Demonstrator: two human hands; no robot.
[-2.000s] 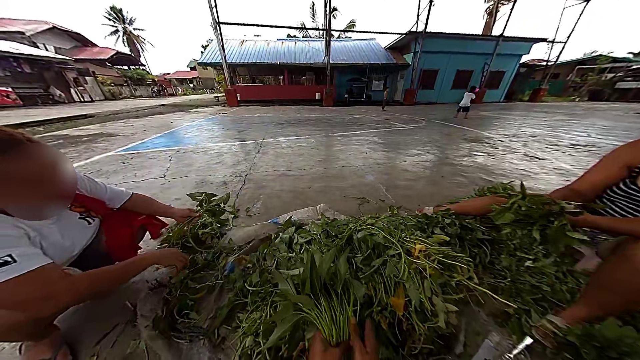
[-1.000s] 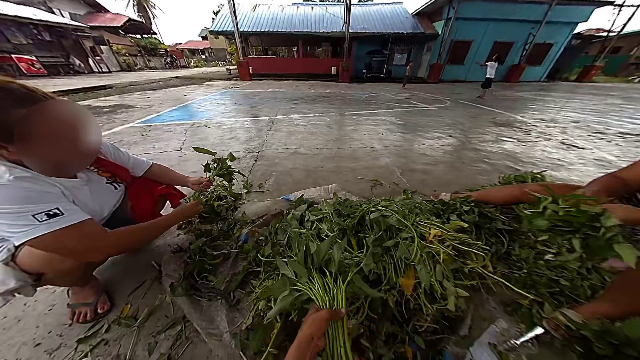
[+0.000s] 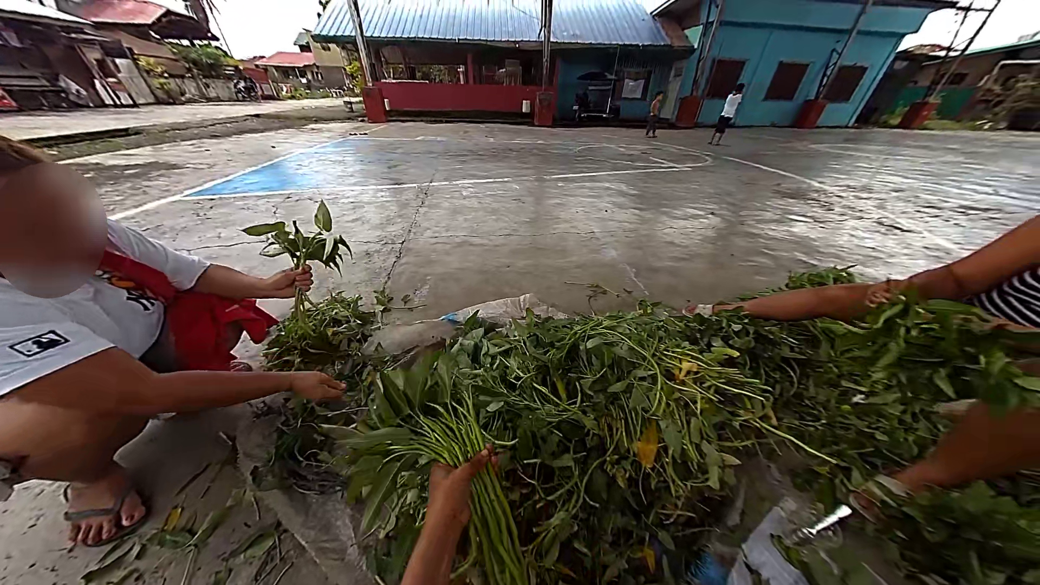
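Observation:
My left hand [image 3: 457,487] comes up from the bottom edge, closed around a bundle of long green stems [image 3: 479,479] with its leaves fanning out to the upper left. Beneath and beyond it spreads a large heap of leafy green vegetable stems [image 3: 601,406], with a few yellowed leaves in it. The stems' lower ends run down toward the bottom edge. My right hand is out of the frame.
At left a person [image 3: 122,349] squats with a small leafy bunch [image 3: 302,244] in one hand. A co-worker's arms [image 3: 821,302] reach in from the right. Plastic sheeting [image 3: 504,310] lies under the heap. Beyond are a concrete court, two standing people and buildings.
Two seconds ago both my hands were at the bundle; now only the left shows, around its stems. The person at left has raised a small bunch and parted their hands.

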